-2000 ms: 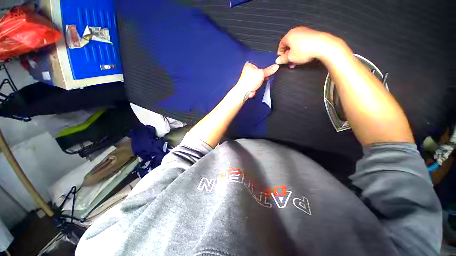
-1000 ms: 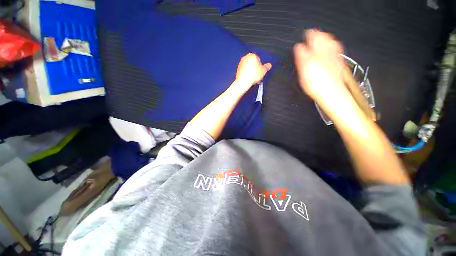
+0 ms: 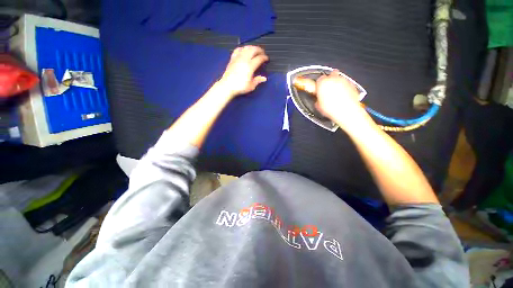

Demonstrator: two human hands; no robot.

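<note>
A navy garment piece (image 3: 225, 124) lies spread on the black ribbed ironing pad (image 3: 360, 34). A small white patch (image 3: 286, 117) shows at its right edge. My left hand (image 3: 244, 70) rests on the navy cloth near its upper right part, fingers spread, holding nothing. My right hand (image 3: 336, 95) is closed on the tan handle of the steam iron (image 3: 323, 119). The iron's pale-rimmed plate is at the right edge of the cloth, beside the white patch. Whether it overlaps the cloth edge is hard to tell.
Blue and yellowish lines (image 3: 413, 122) run from the iron to a pale wrapped hose (image 3: 440, 62) at the right. More navy cloth (image 3: 225, 17) lies at the far side. A blue-fronted white box (image 3: 70, 79) and a red bag (image 3: 16, 77) are at the left.
My right hand has taken hold of the iron and moved it left to the cloth's edge. My left hand has left the edge near the patch and opened flat farther left. The view has shifted.
</note>
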